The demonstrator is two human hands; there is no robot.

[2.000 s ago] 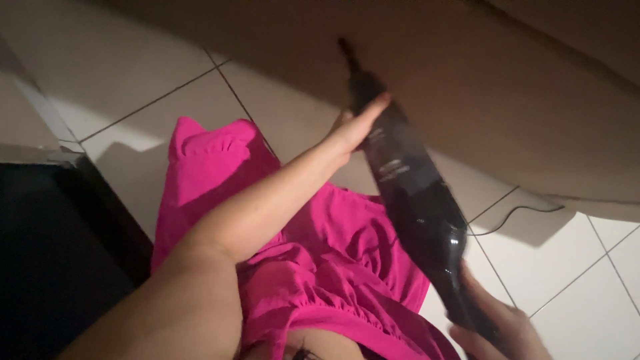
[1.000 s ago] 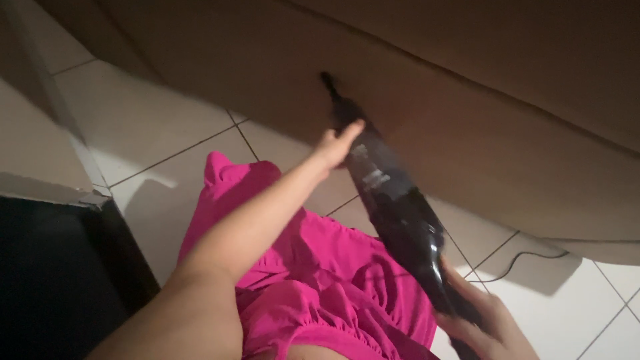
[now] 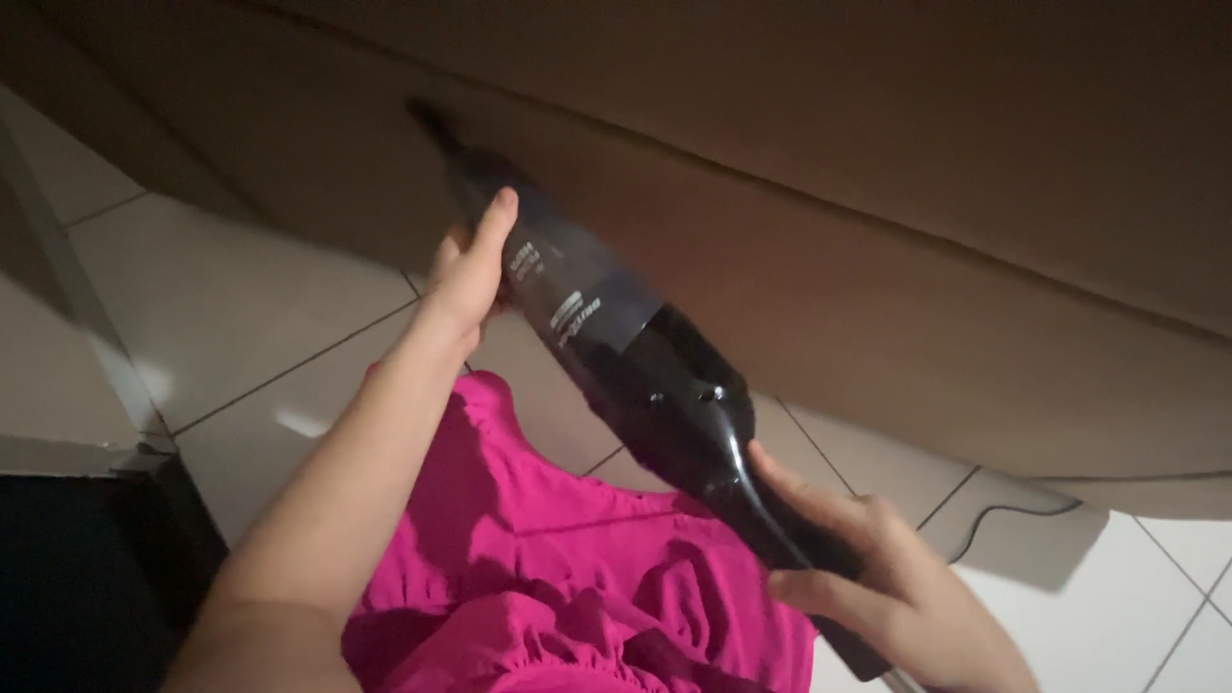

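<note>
A black handheld vacuum cleaner slants across the middle of the head view, with pale writing on its smoky dust container. My left hand supports it from the side near the front, thumb on top. Around the rear handle is my right hand. The narrow black nozzle points to the upper left, at the side of brown upholstered furniture; whether its tip touches the surface cannot be told.
The furniture fills the top and right. White floor tiles lie below it, with a thin dark cable at the right. A dark object stands at lower left. Pink clothing covers my lap.
The nozzle has moved up the furniture's side, closer to the dark seam than in the earlier frames. Both hands keep their hold on the vacuum cleaner.
</note>
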